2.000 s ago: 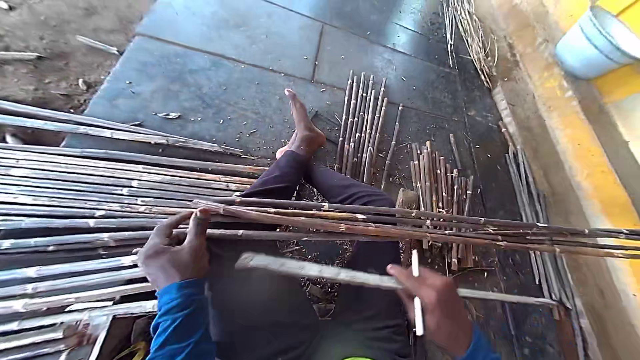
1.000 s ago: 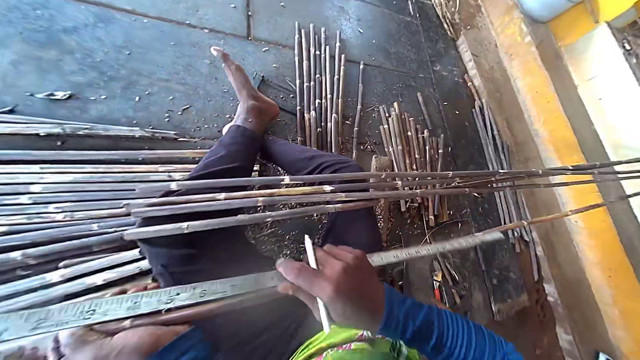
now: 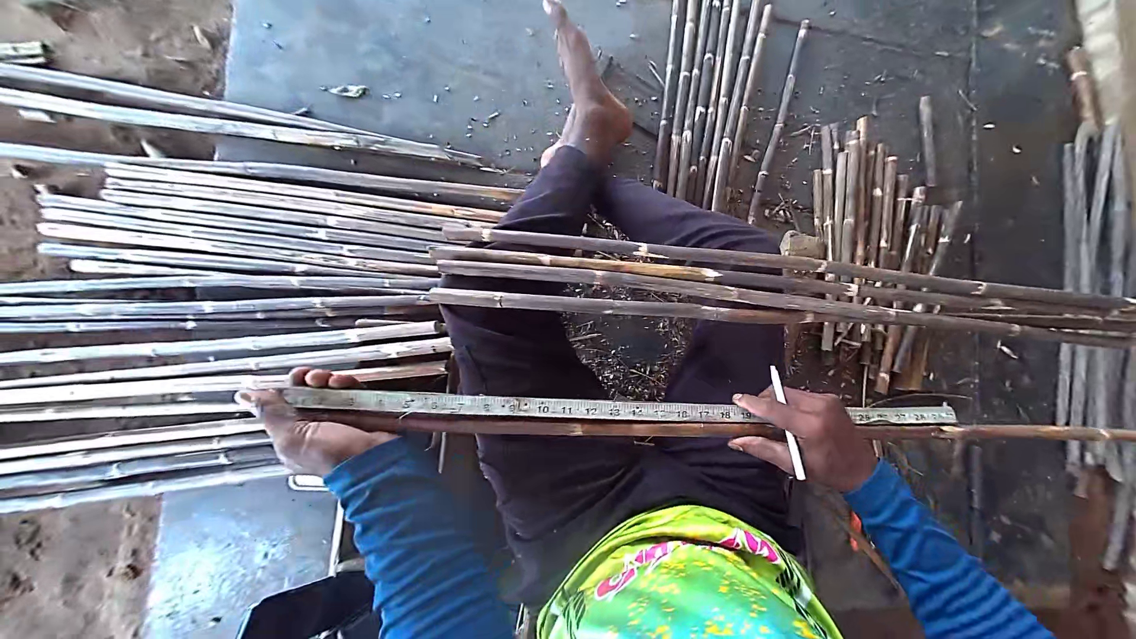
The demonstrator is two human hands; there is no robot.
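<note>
My left hand [image 3: 311, 426] grips one end of a thin brown cane [image 3: 568, 429] together with the low end of a flat measuring strip [image 3: 532, 407]. The strip lies along the cane's upper side, its numbers rising to the right. Over the strip's far part, my right hand [image 3: 812, 435] closes around cane and strip, with a white marking stick [image 3: 786, 422] between its fingers. The cane runs on past the strip toward the right edge. Several other long canes [image 3: 621, 306] rest across my legs, above the strip in view.
Long pale canes [image 3: 222, 311] lie in a wide spread at the left. Past my bare foot [image 3: 603, 115], cut cane pieces [image 3: 710, 98] lie side by side, with a shorter bundle [image 3: 861, 231] right of them. More sticks [image 3: 1096, 266] lie at the right edge on dark floor slabs [image 3: 1012, 204].
The strip was held apart from the canes two seconds ago; now it lies along a single cane between both hands. My left hand has gone from the canes over my legs to the strip's end.
</note>
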